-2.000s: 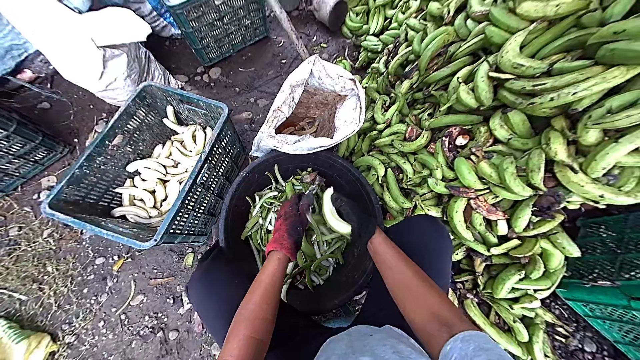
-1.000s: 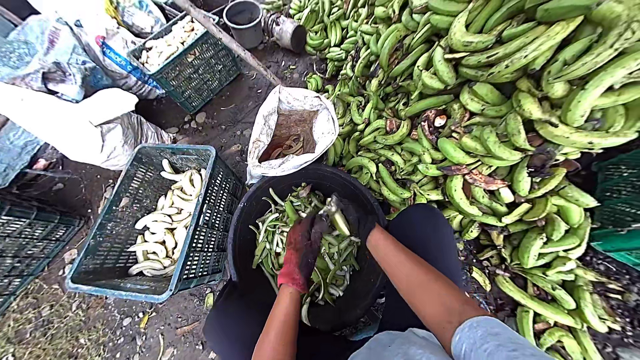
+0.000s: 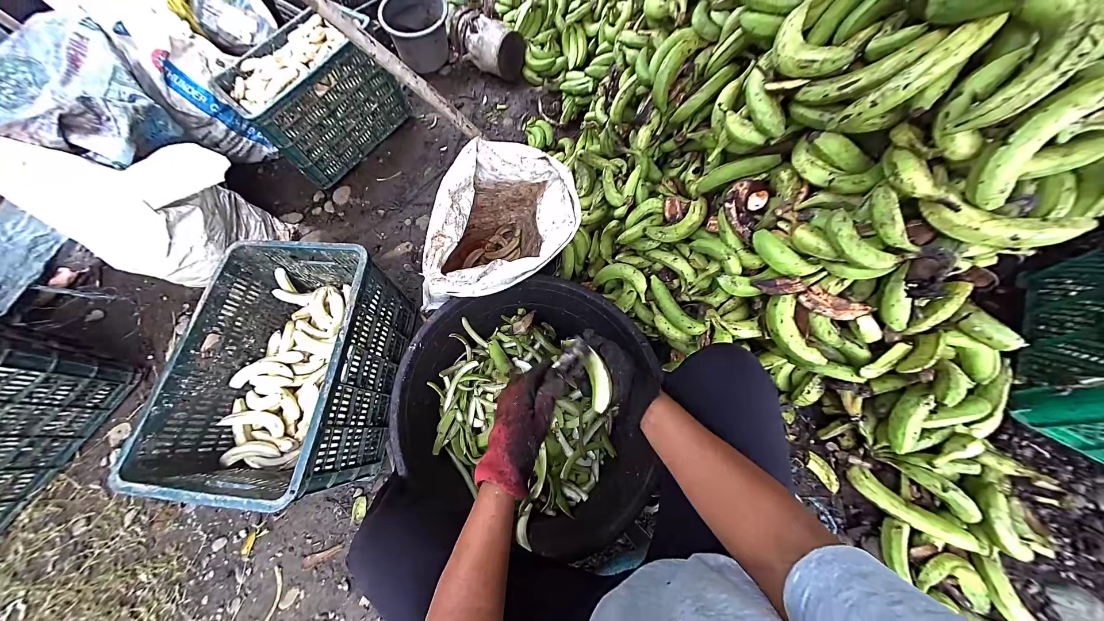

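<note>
My left hand (image 3: pixel 520 427), in a red and black glove, is over a round black tub (image 3: pixel 414 371) of green peel strips (image 3: pixel 479 379). Its fingers reach toward a small blurred metallic thing, perhaps a blade, between the hands; whether it grips that cannot be told. My right hand (image 3: pixel 625 375), in a dark glove, holds a partly peeled green banana or plantain (image 3: pixel 597 379) above the peels. Left of the tub, peeled pale fruit (image 3: pixel 285 379) lies in a green plastic crate (image 3: pixel 246 500).
An open white sack (image 3: pixel 561 194) stands beyond the tub. A large heap of green bananas or plantains (image 3: pixel 776 250) fills the right side. Another crate (image 3: pixel 332 121) of peeled fruit, a grey bucket (image 3: pixel 417 39), a wooden pole (image 3: pixel 397 69) and white sacks (image 3: pixel 103 203) are farther off.
Two seconds ago the fruit in my right hand looked pale and peeled; now the piece there shows green skin. The view has shifted, showing more of the far crate and bucket.
</note>
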